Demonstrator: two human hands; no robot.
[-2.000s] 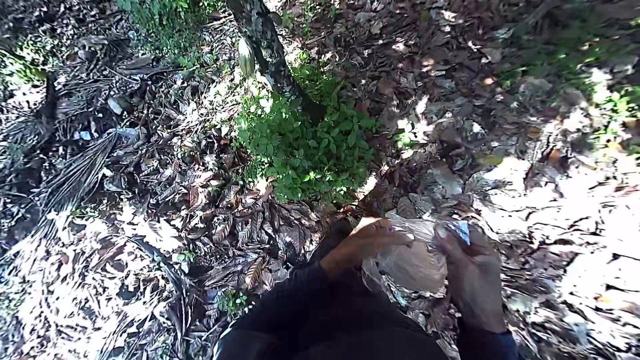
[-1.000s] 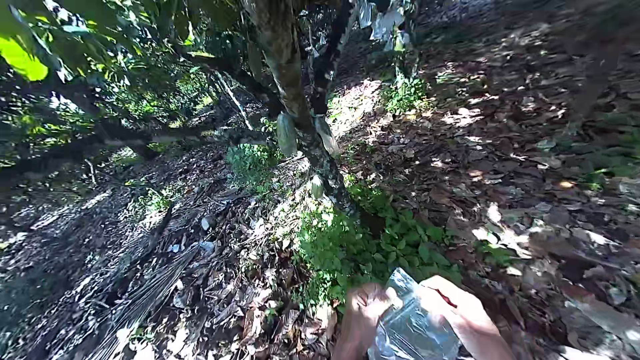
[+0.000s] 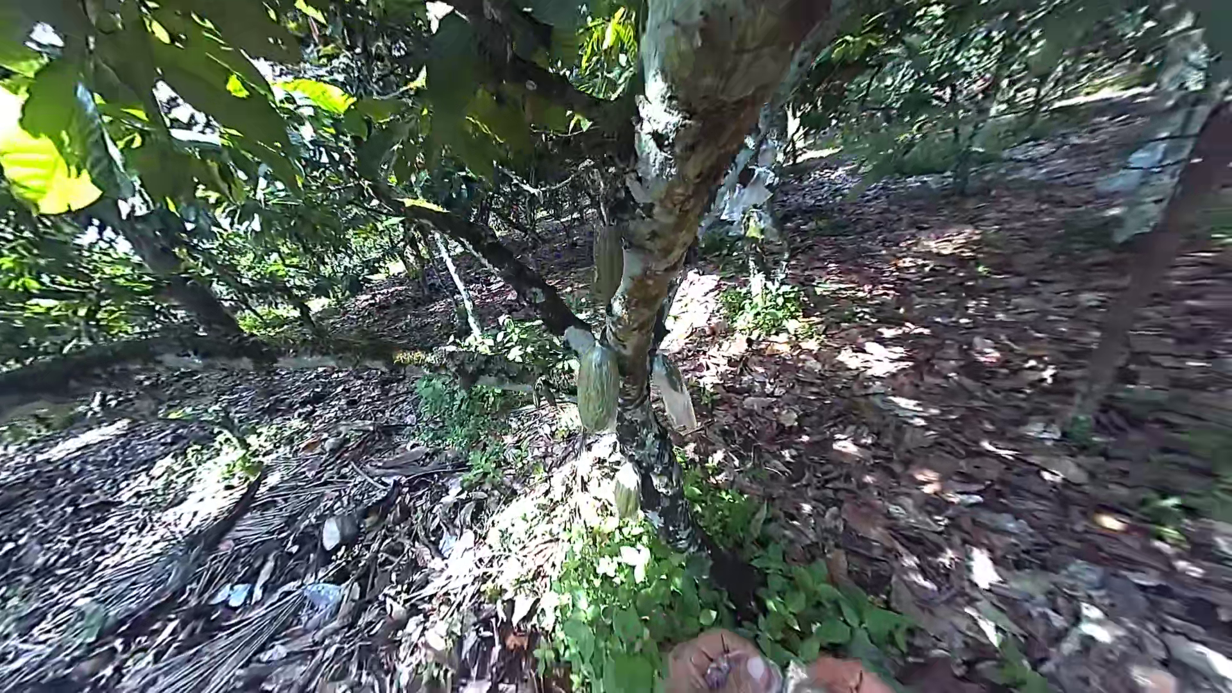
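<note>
At the bottom edge of the head view, my left hand (image 3: 722,662) and my right hand (image 3: 835,676) are close together. A bit of clear plastic film (image 3: 791,677) shows between their fingers; the rest of both hands and of the film is cut off below. Above them a cacao tree trunk (image 3: 664,221) rises, leaning. A green cacao pod (image 3: 598,389) hangs on its left side, a pod partly in pale covering (image 3: 673,393) on its right, a smaller pod (image 3: 627,491) lower down and another pod (image 3: 607,262) higher up.
Green weeds (image 3: 635,606) surround the trunk's base. A low branch (image 3: 289,356) runs out to the left, and large leaves (image 3: 48,154) hang at upper left. Dry palm fronds (image 3: 241,616) and leaf litter (image 3: 943,404) cover the ground. A thin trunk (image 3: 1141,298) stands at right.
The view has tilted up from the ground to the tree. My hands, earlier seen with the plastic film in them, now show only at the bottom edge.
</note>
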